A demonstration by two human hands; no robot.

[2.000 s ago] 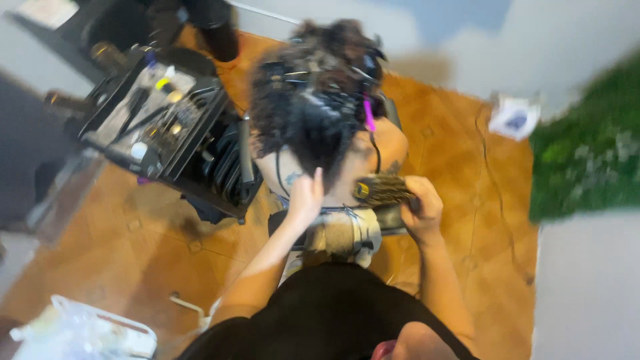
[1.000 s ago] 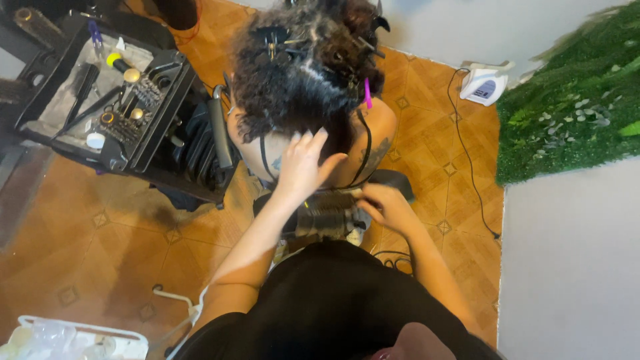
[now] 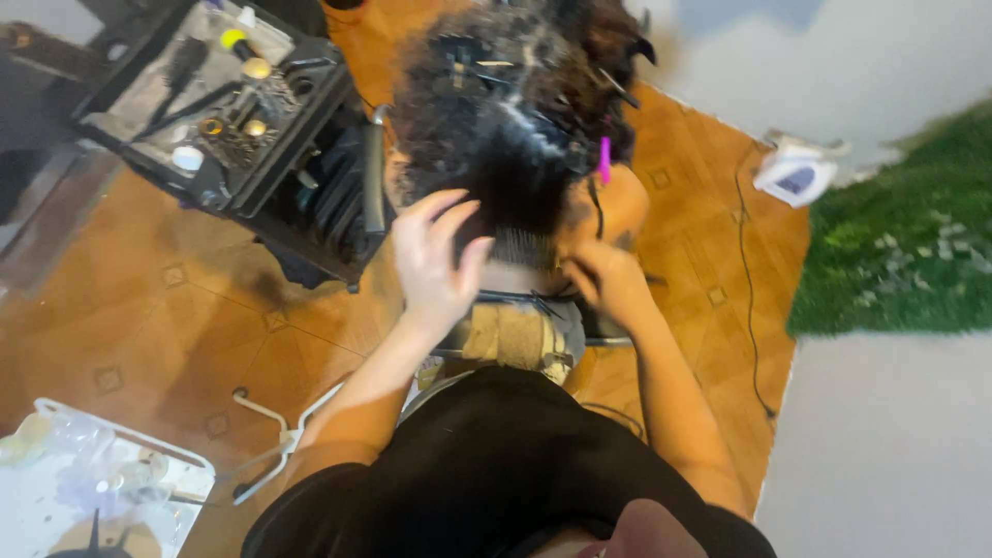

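Note:
Dark curly hair (image 3: 535, 167) of a seated person, seen from behind, hangs down over the upper back. Several clips hold parts of it up; a pink clip (image 3: 604, 160) sits at the right. Beside the lower left of the loose section is my left hand (image 3: 438, 256), its fingers apart and slightly bent. My right hand (image 3: 608, 279) is closed at the right end of a comb (image 3: 523, 246), whose fine teeth show at the lower ends of the hair. Blur hides how the fingers meet its handle.
A black trolley (image 3: 310, 174) with brushes and a yellow-and-black tool stands at the left. A white tray (image 3: 124, 434) on a wheeled stand is at the lower left. On the right are a cord (image 3: 745, 271), a white device (image 3: 796, 172) and a green plant-covered wall panel (image 3: 899, 240).
The brush seen in my right hand two seconds ago is out of that hand, and a comb now shows there. My left hand has moved off the hair to its left side.

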